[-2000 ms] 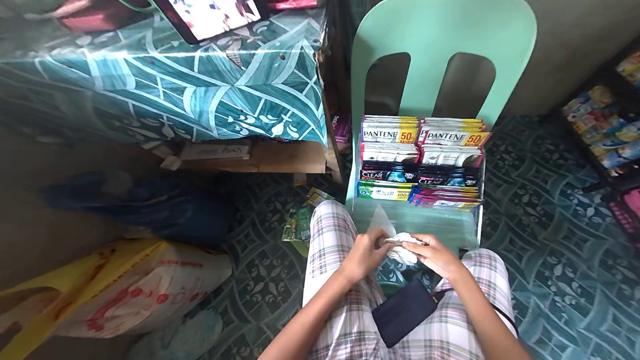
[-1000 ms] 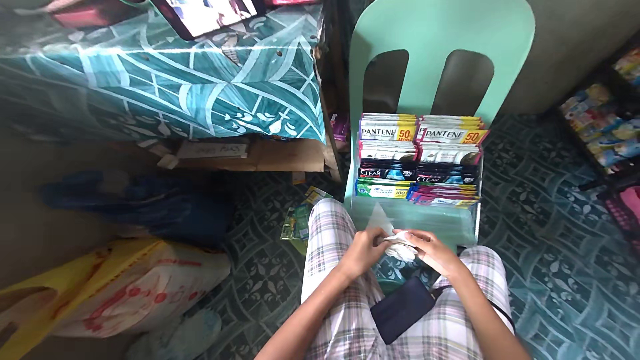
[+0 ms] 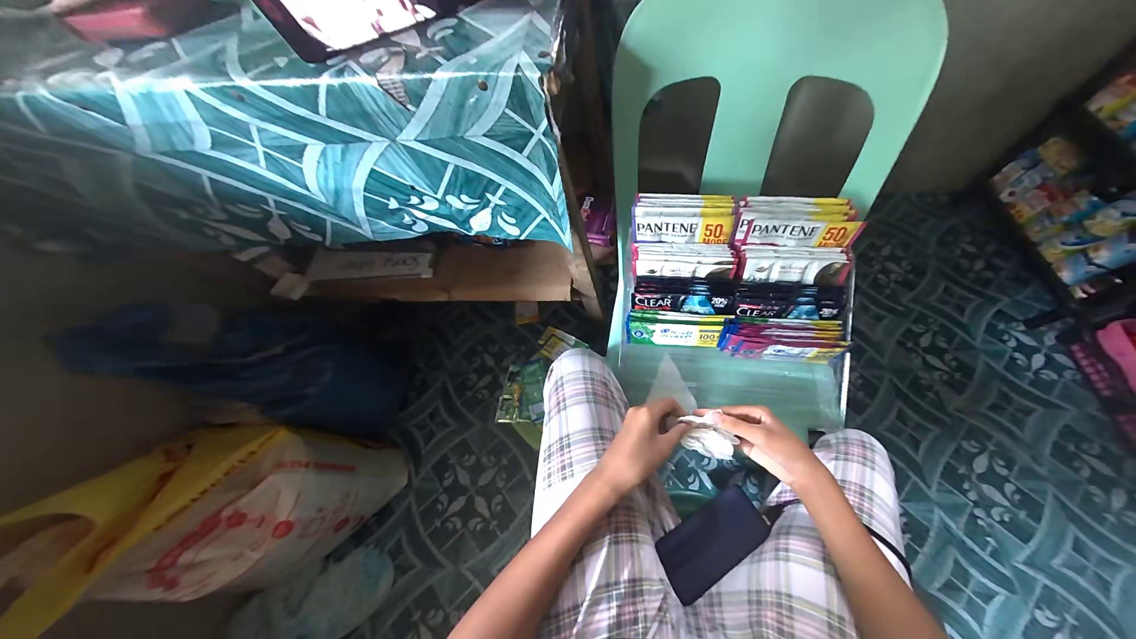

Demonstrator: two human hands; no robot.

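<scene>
My left hand (image 3: 646, 441) and my right hand (image 3: 770, 441) meet above my lap, both gripping a crumpled white tissue or thin plastic (image 3: 708, 437). A translucent pointed piece (image 3: 672, 387) rises beside my left fingers. Just beyond, a clear plastic tray (image 3: 737, 382) rests on the seat of a green plastic chair (image 3: 781, 44). Rows of shampoo sachets stand in its far part: Pantene sachets (image 3: 679, 226) at the back, then more white sachets (image 3: 792, 266), dark Clear sachets (image 3: 679, 300), and green and purple sachets (image 3: 781, 341) in front. A dark pouch (image 3: 714, 543) lies on my lap.
A table with a teal patterned cover (image 3: 355, 151) stands at the left, a lit tablet (image 3: 355, 22) on it. Below are cardboard (image 3: 501, 275) and a dark blue bundle (image 3: 248, 364). A yellow and white plastic bag (image 3: 266, 515) sits lower left. Packets fill a rack (image 3: 1065, 213) at right.
</scene>
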